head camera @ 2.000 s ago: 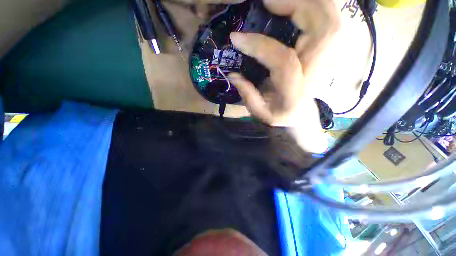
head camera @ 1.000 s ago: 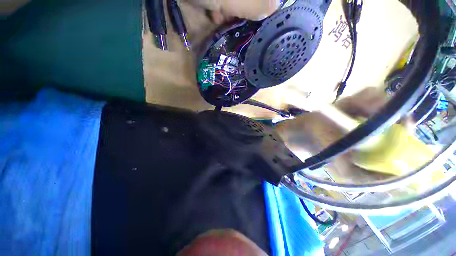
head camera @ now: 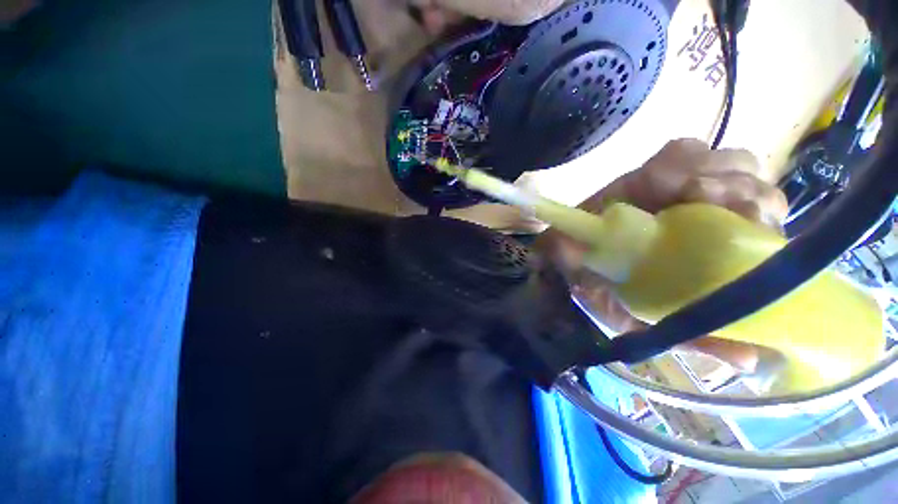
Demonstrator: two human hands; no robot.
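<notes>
The open earcup housing (head camera: 402, 98) lies on the cardboard, with a green circuit board (head camera: 404, 138) and tangled thin wires (head camera: 471, 118) inside. The perforated speaker baffle (head camera: 591, 84) leans at its right side, outer face up. My left hand (head camera: 497, 8), cut off by the top edge, holds the upper rim of the cup. My right hand (head camera: 689, 187) grips a yellow glue bottle (head camera: 719, 261). Its nozzle points left, and the tip is over the wires beside the board. Whether glue comes out cannot be told.
The headband's black strap (head camera: 778, 276) and silver rods (head camera: 729, 448) arch across the right side, in front of the bottle. The other earcup (head camera: 463, 246) rests against my dark clothing. Two cable plugs (head camera: 330, 49) lie upper left on the cardboard (head camera: 320, 148). More headsets (head camera: 822, 172) are at right.
My right hand left the cup, took hold of the yellow bottle and brought it left, nozzle tip into the cup. The baffle now lies outer face up beside the housing. My left hand stays at the top.
</notes>
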